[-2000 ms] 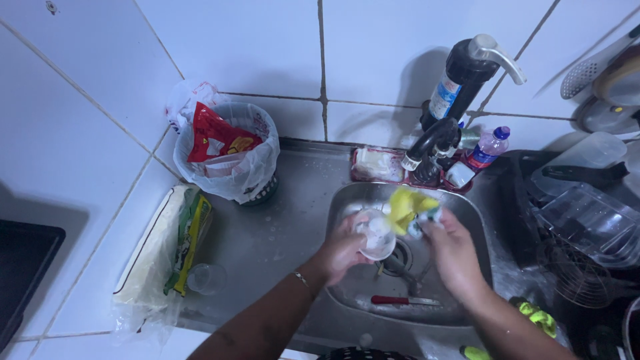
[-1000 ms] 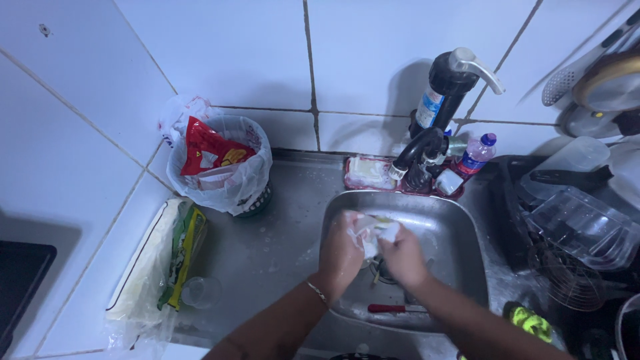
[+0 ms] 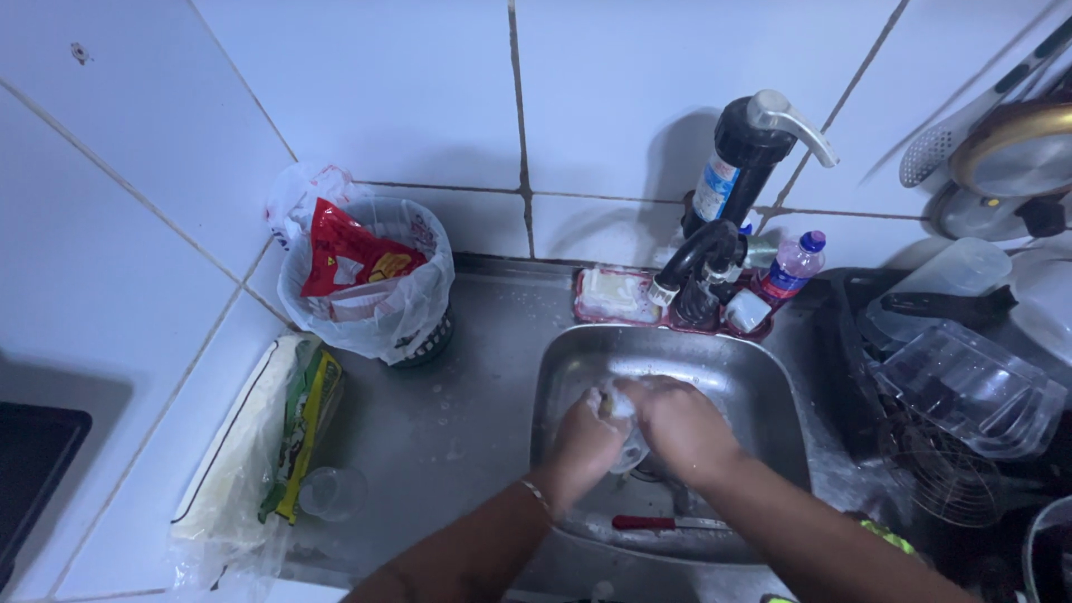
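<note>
Both hands are together over the steel sink basin (image 3: 754, 410). My left hand (image 3: 586, 440) is closed around a clear plastic cup (image 3: 630, 452), whose lower part shows between the hands. My right hand (image 3: 682, 423) presses a foamy sponge (image 3: 618, 404) to the cup; the fingers hide most of it. Below them in the basin lies a red-handled knife (image 3: 643, 523), its blade partly behind my right forearm. Behind the basin stands the black faucet (image 3: 703, 251), beside a red soap tray (image 3: 620, 295) with a pale block on it.
A bag-lined bin (image 3: 368, 327) holds a red wrapper. Green-yellow packaging (image 3: 306, 427) and another clear cup (image 3: 333, 494) lie on the left counter. A bottle (image 3: 791, 268) stands right of the faucet. A black dish rack (image 3: 850, 377) with clear containers (image 3: 976, 385) is at right.
Two seconds ago the hands were apart, the cup in the left and the yellow sponge in the right. They have come together over the basin and now cover most of both.
</note>
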